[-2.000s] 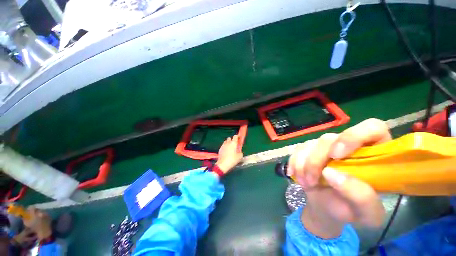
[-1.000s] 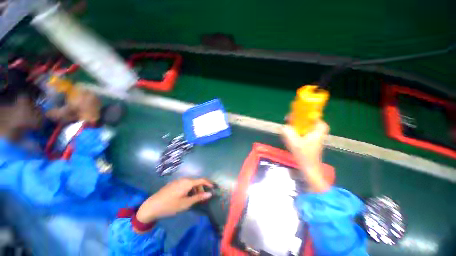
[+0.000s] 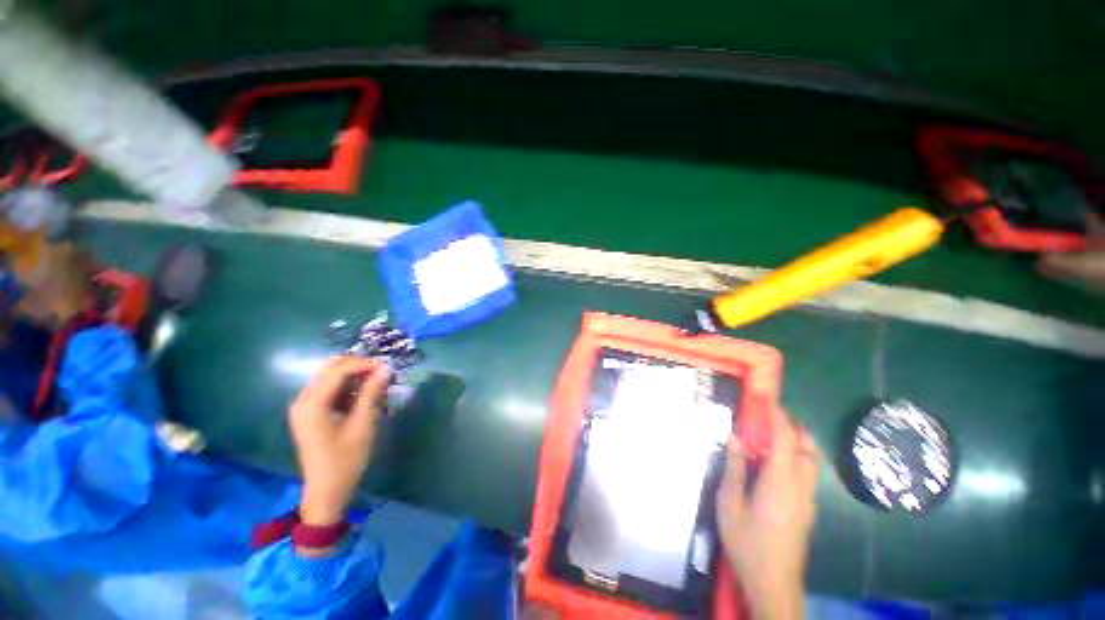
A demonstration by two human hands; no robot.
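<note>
A tablet unit with a large silver-white rectangle lies in its red-orange frame on the dark green bench. My right hand grips the frame's right side, thumb over the tablet's edge. My left hand is at the loose heap of small black-and-white parts, fingers bent and fingertips close together; whether they hold a part cannot be told. The yellow-orange screwdriver is out of my hands, above the tablet's top right, its dark tip toward the frame.
A blue bin with white pieces stands behind the heap. A round dish of screws is at right. Framed tablets are on the green belt beyond the pale strip. A coworker's blue sleeve is at left; another person's hand is at far right.
My right hand has let go of the screwdriver and moved down onto the frame's right side. My left hand has moved from beside the tablet to the heap. The camera view has shifted.
</note>
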